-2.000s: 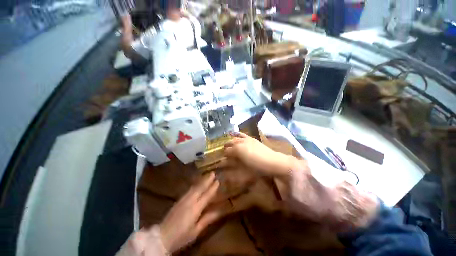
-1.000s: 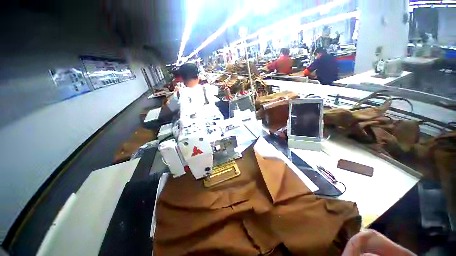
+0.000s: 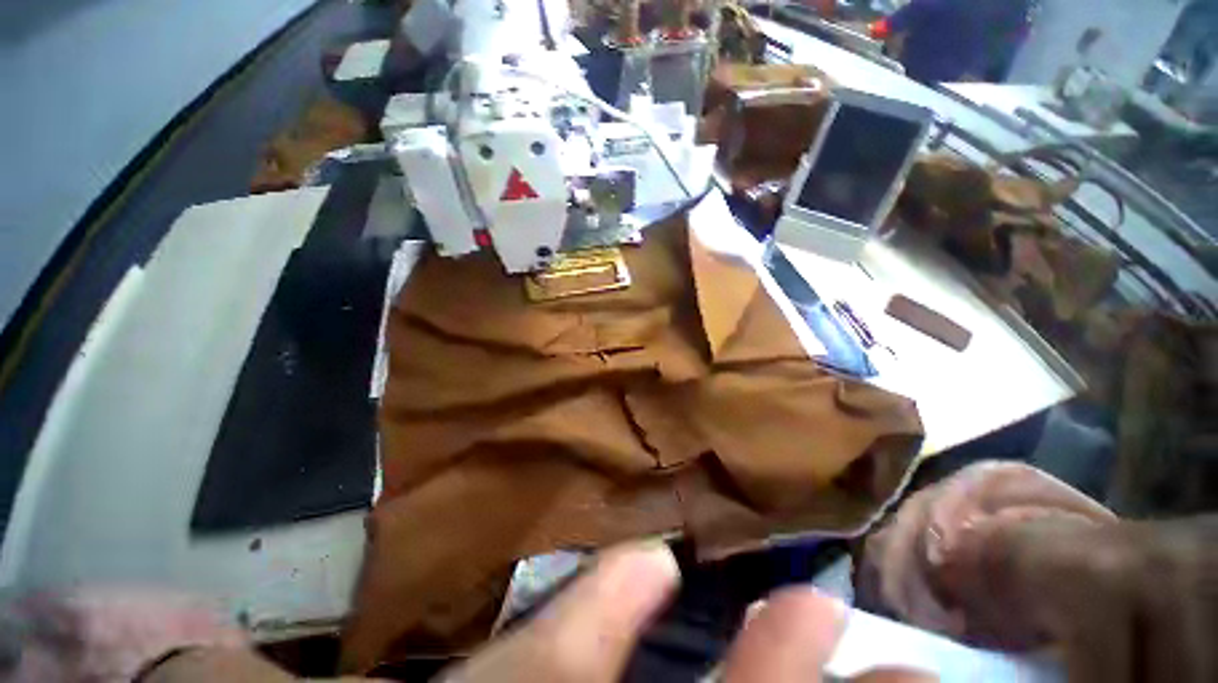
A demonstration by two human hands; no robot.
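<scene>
A large brown garment panel lies creased over the table, its near edge hanging down at the front. Its upper part runs under the yellow rectangular clamp, below the white sewing machine head with the red logo. My left hand is at the bottom edge, blurred and cut off, in front of the panel's near edge. A fingertip beside it, near a dark area, cannot be surely assigned to either hand. My right hand is a blurred shape at the lower right. Whether either hand holds anything cannot be told.
A screen panel stands at the right rear. A flat brown bar and thin dark tools lie on the white table at the right. A dark flat panel is on the left. Brown pieces are heaped at the far right.
Both hands have left the clamp area, where they were two seconds ago, and are now low in front. The view has tipped down since one second ago. The panel still lies under the clamp.
</scene>
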